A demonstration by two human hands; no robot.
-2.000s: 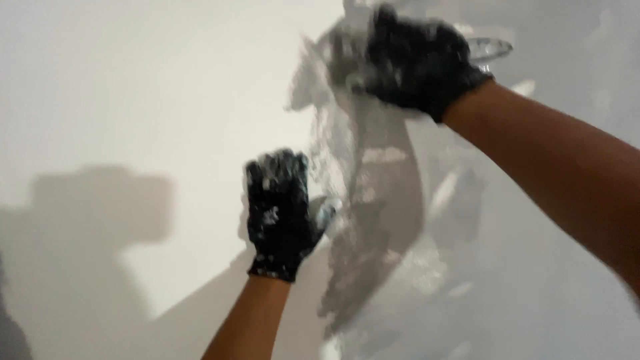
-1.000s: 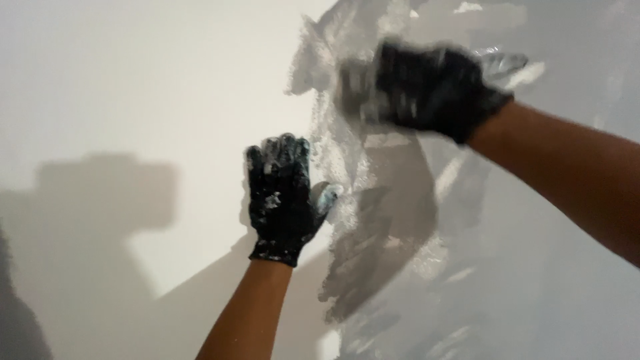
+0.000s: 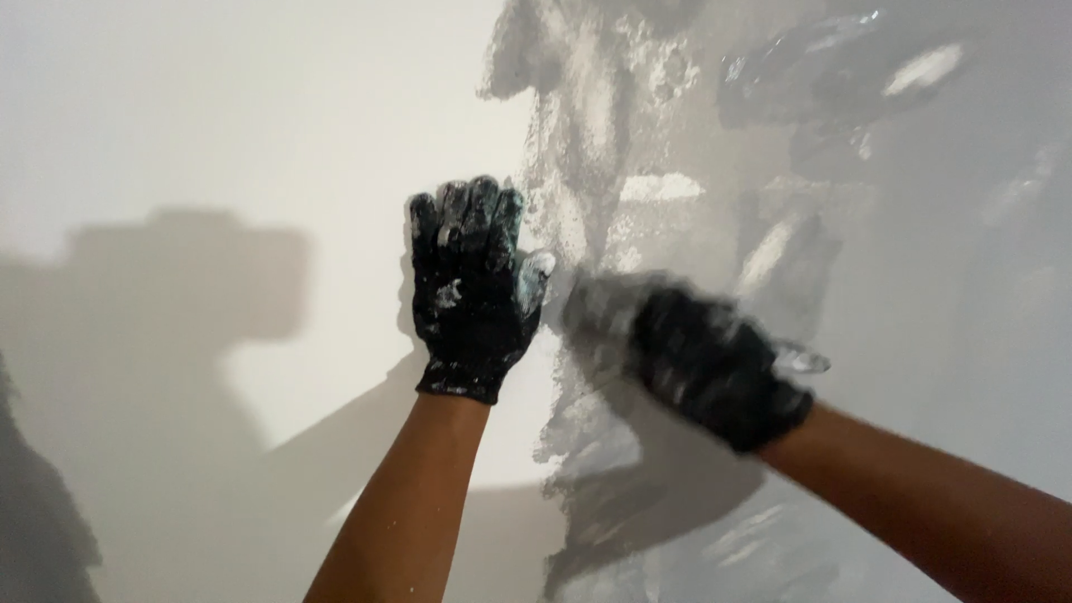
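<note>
My left hand (image 3: 473,289), in a black glove smeared with pale paint, lies flat against the white wall (image 3: 352,126), fingers up and slightly apart, holding nothing. Its thumb points toward the ragged edge of the grey coating (image 3: 687,234). To the right and a little lower, my right hand (image 3: 712,364), also black-gloved, is closed round a brush whose blurred bristle end (image 3: 599,314) meets the wall just right of the left thumb. The brush's pale handle end (image 3: 801,360) sticks out behind the hand near the wrist.
Wet-looking grey streaks with white patches (image 3: 662,187) cover the right part of the wall. A darker grey area (image 3: 38,494) stands at the lower left edge. Shadows of my head (image 3: 193,276) and arms fall across the wall.
My right hand has come down the wall with the brush, from above the left hand's level to beside and below it. The left hand stays pressed to the wall.
</note>
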